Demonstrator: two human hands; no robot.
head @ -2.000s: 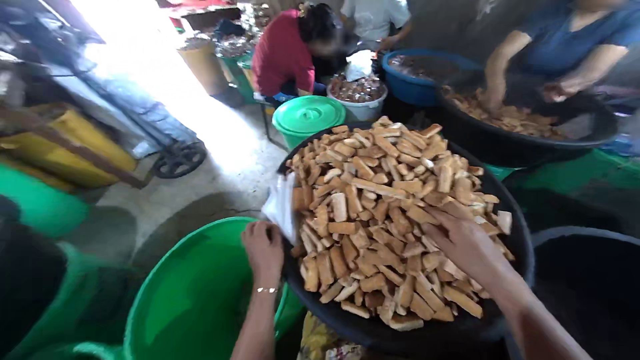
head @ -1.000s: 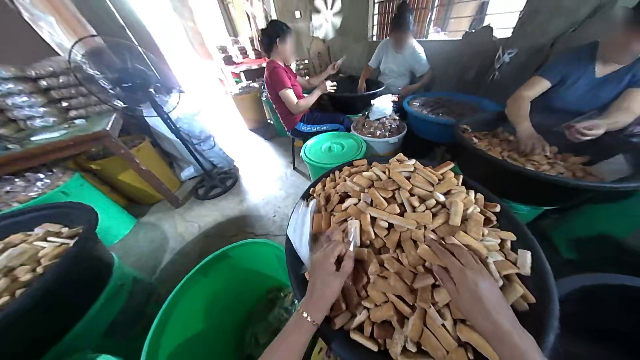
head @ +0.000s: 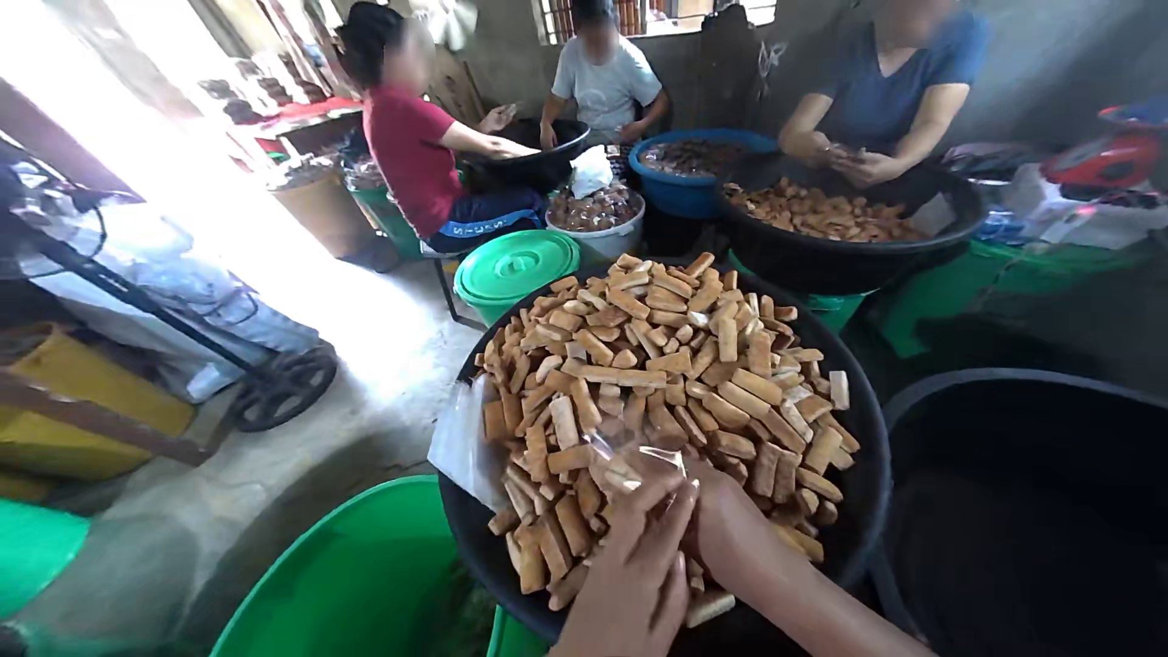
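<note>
A wide black basin (head: 867, 538) holds a heap of toasted bread sticks (head: 639, 374). My left hand (head: 634, 557) and my right hand (head: 730, 520) come together over the near part of the heap. Between their fingers is a small clear plastic bag (head: 643, 461), its glossy edges pointing away from me; its contents are partly hidden. My fingers cover much of it. A stack of clear plastic bags (head: 465, 443) lies on the basin's left rim.
A green tub (head: 356, 566) stands at lower left, a black tub (head: 1031, 493) at right. Beyond are a green lidded bucket (head: 517, 265), a pail of packed bags (head: 598, 219), a blue basin (head: 698, 160) and another black basin (head: 967, 205). Several people sit at work; a fan stand (head: 182, 319) is left.
My hands, apart over the heap a second ago, have come together around the small plastic bag. Two seconds ago my left hand was at the bags on the rim.
</note>
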